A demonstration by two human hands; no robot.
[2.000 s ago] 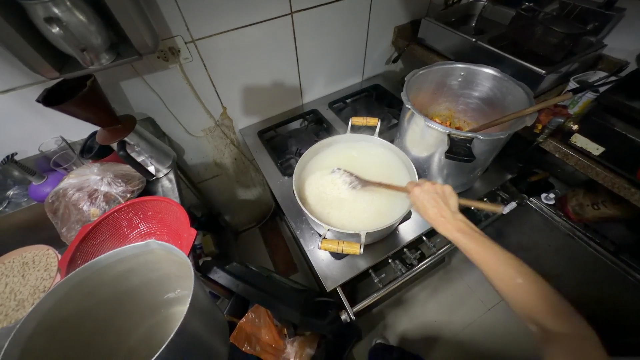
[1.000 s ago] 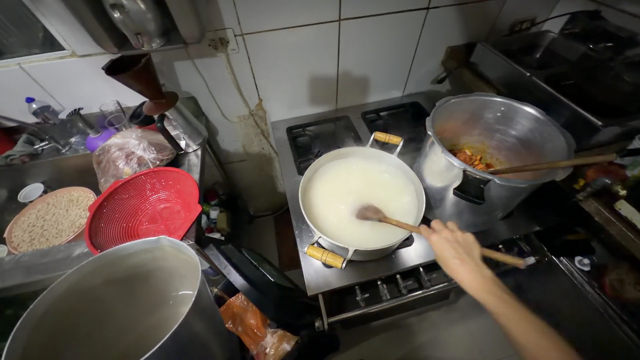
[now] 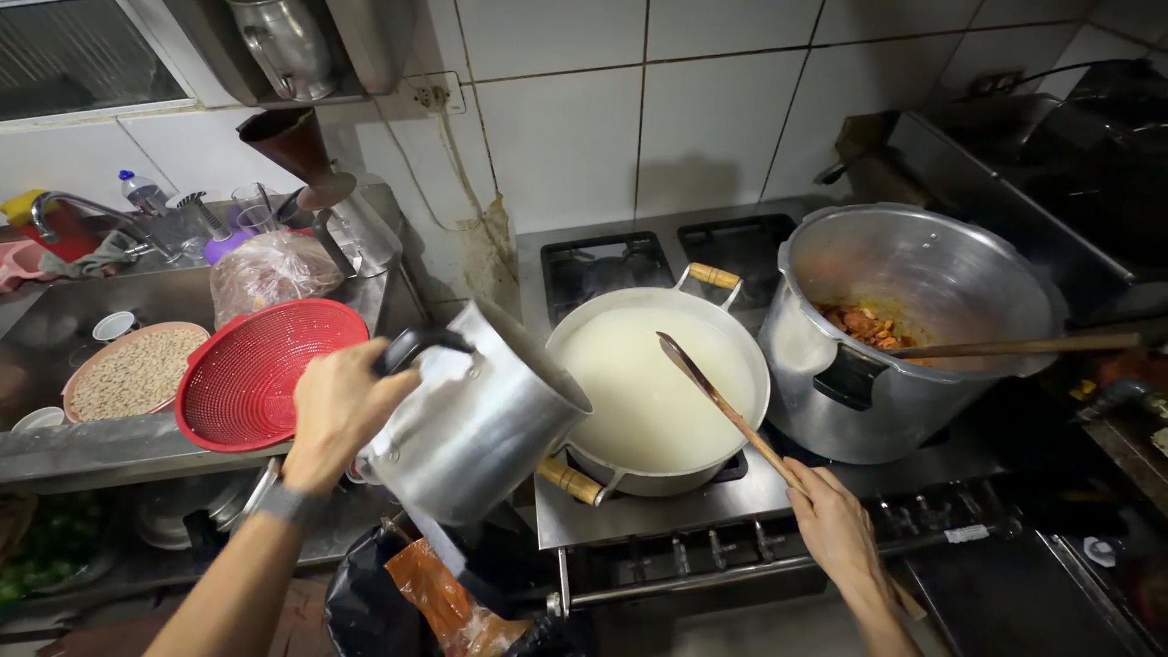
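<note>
My left hand (image 3: 342, 401) grips the black handle of a metal pot (image 3: 484, 411), which is tilted with its mouth toward a wide pot of whitish liquid (image 3: 652, 392) on the stove. No stream shows between them. My right hand (image 3: 830, 520) holds a wooden spoon (image 3: 730, 411); its bowl end is over the whitish liquid. This wide pot has two wooden-grip handles. To its right stands a tall aluminium pot (image 3: 849, 411) with orange-brown food (image 3: 867, 328) at its bottom and a second wooden utensil (image 3: 1013, 347) across its rim.
A red plastic colander (image 3: 274, 374) and a bowl of pale beans (image 3: 137, 370) sit at the sink on the left. A bagged item (image 3: 274, 274) and a metal jug (image 3: 360, 228) stand behind. Below my left hand is a black bag (image 3: 374, 584). Back burners (image 3: 607, 265) adjoin the tiled wall.
My left hand has come into view, holding the tilted metal pot. The pot at lower left in earlier frames is no longer there. The view has shifted. My right hand still holds the spoon.
</note>
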